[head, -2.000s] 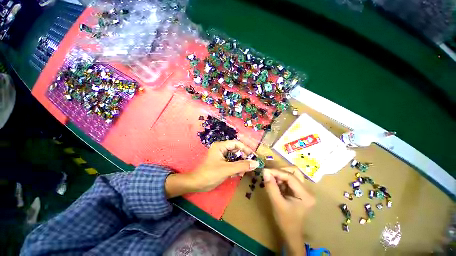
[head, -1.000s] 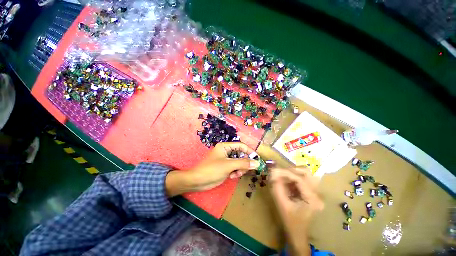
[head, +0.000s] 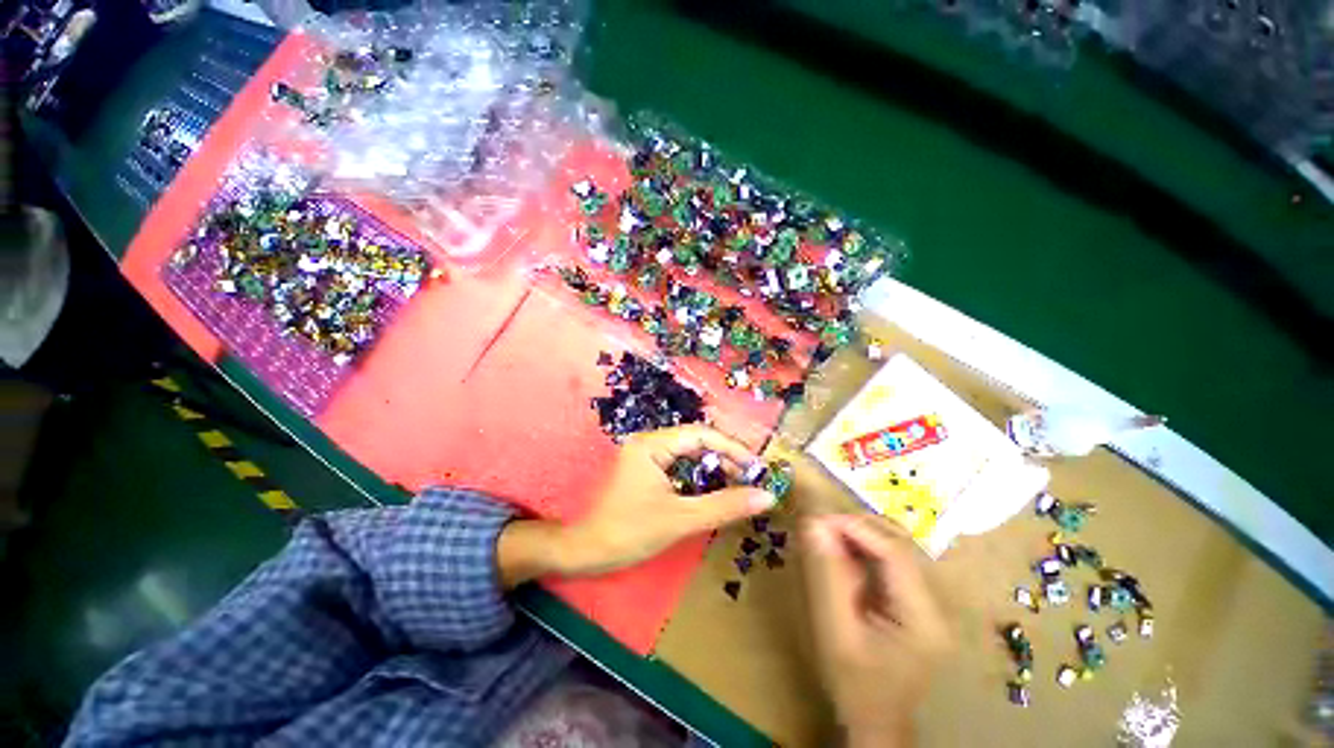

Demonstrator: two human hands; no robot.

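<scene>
My left hand (head: pixel 644 504) is over the edge between the red mat and the brown board, holding small green circuit-board modules (head: pixel 773 479) at its fingertips and in its curled fingers. My right hand (head: pixel 873 621) is just to the right, blurred and apart from the left hand; whether it holds anything cannot be seen. A few black square pieces (head: pixel 756 551) lie on the brown board between the hands. A pile of black pieces (head: pixel 644 395) sits on the red mat beyond my left hand.
A white pad (head: pixel 958 456) and a small white bottle (head: pixel 1075 430) lie right of centre. Loose modules (head: pixel 1090 585) are at the right. A clear blister tray (head: pixel 717 241) and a purple tray (head: pixel 220 314) hold modules. Clear plastic (head: pixel 454 102) lies upper left.
My right hand has moved down, away from the modules at my left fingertips. My left hand still holds them. The whole view has shifted slightly.
</scene>
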